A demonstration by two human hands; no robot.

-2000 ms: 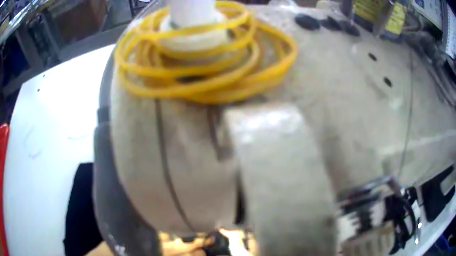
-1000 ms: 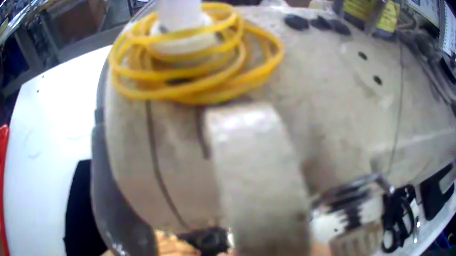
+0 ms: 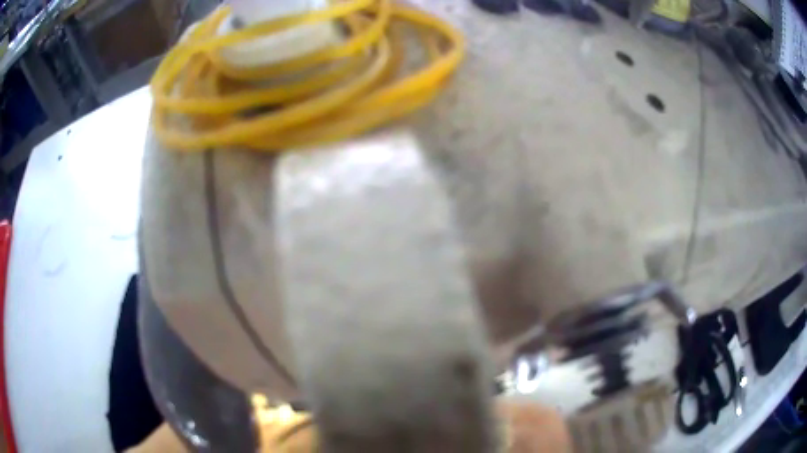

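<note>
The cream-beige sewing machine head (image 3: 549, 168) fills most of the view, with a raised part (image 3: 380, 283) close to the camera. It hides the needle area. A black fabric piece (image 3: 126, 389) lies on the white table left of the grey lamp head (image 3: 190, 389). Part of my left hand (image 3: 157, 441) shows at the bottom edge, below the fabric and lamp. Part of my right hand (image 3: 534, 428) shows at the bottom, right of the raised part, blurred and cut off. What the fingers do is hidden.
Yellow tubing (image 3: 301, 106) is coiled around a white post. Black-handled scissors (image 3: 708, 372) and another black piece (image 3: 779, 327) lie right of the machine. The white table (image 3: 71, 265) extends left, with a red edge (image 3: 5, 336) beside it.
The view has shifted, so the machine head and tubing sit farther left and higher. More of my right hand shows right of the raised part.
</note>
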